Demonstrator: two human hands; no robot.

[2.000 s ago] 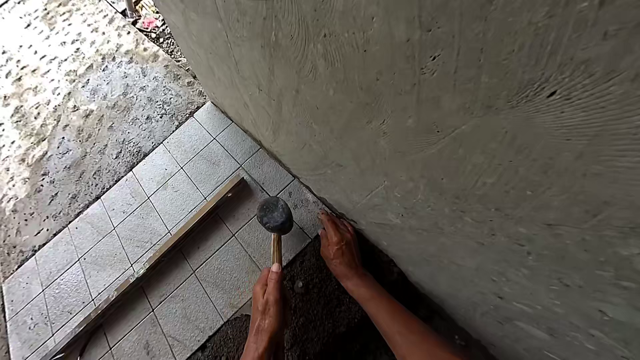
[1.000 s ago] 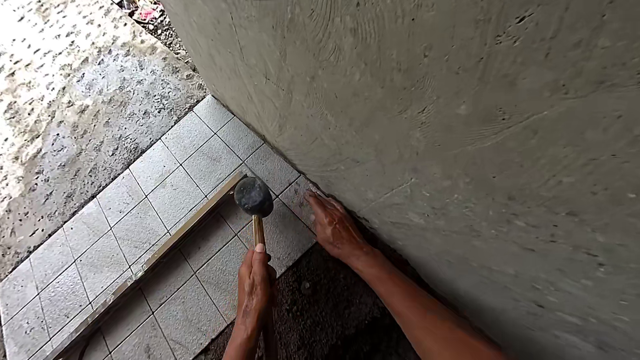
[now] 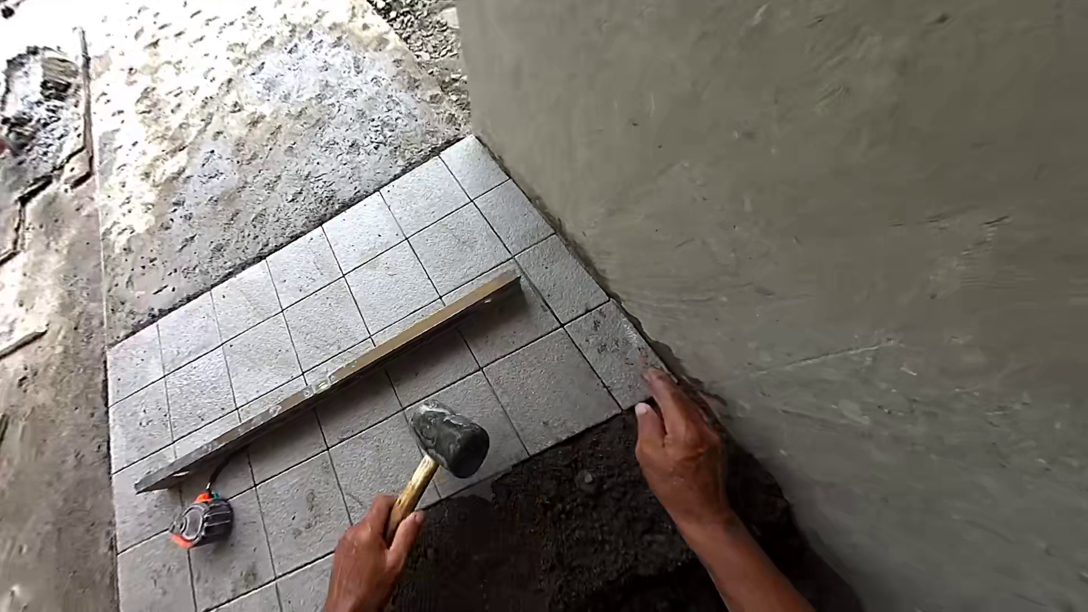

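Note:
My left hand (image 3: 370, 552) grips the wooden handle of a rubber mallet (image 3: 450, 438), whose black head hangs over the laid floor tiles (image 3: 548, 387). Beside the wall, my right hand (image 3: 684, 450) touches the lower corner of a narrow cut tile (image 3: 608, 353) with its fingertips; the thumb is apart from the index finger. A long metal straightedge (image 3: 374, 355) stands on edge across the tiles, left of the mallet. Near its lower end lies a tape measure (image 3: 202, 518) with orange parts.
A grey plastered wall (image 3: 807, 212) rises along the right side of the tiles. Dark damp mortar or soil (image 3: 595, 510) lies below the tile edge. Rough concrete (image 3: 280, 127) extends beyond the tiles at the upper left, with rubble (image 3: 429, 42) at the top.
The view has swung left, bringing the tape measure into sight. My left hand has moved the mallet away from the narrow tile, toward the lower left. My right hand remains near that tile.

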